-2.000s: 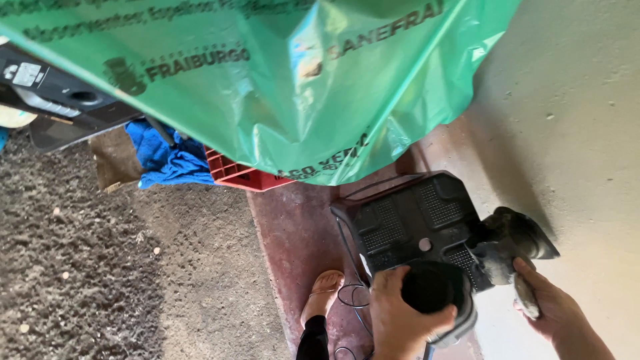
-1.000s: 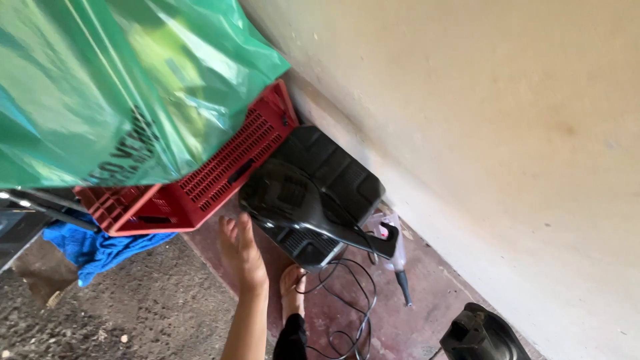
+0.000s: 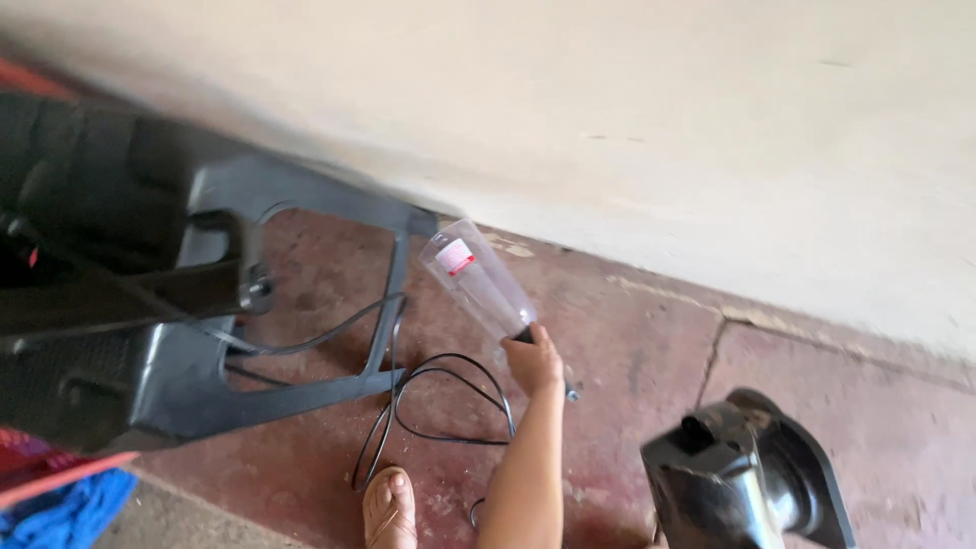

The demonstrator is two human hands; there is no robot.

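Observation:
My left hand (image 3: 534,358) is closed around the dark narrow end of a clear, tapered plastic container (image 3: 488,282), which bears a white and red label. A small grey tip (image 3: 571,393) shows just beyond the hand, close to the floor. At the lower right, a glossy black plastic part (image 3: 732,473) with a curved flange and an opening is tilted. Only a sliver of skin, perhaps my right hand, shows beside it at the bottom edge; its grip is hidden. A thin black cable (image 3: 457,438) lies looped on the floor near my left forearm.
A dark plastic frame (image 3: 282,396) and blurred black items, with a cable across them, fill the left. A pale wall (image 3: 610,152) borders the reddish floor (image 3: 625,358). My bare foot (image 3: 390,507) is at the bottom; blue cloth (image 3: 69,511) lies lower left.
My left hand held a black cup-like part at first, was open one second ago, and now grips the clear container. The view has swung away from the green bag.

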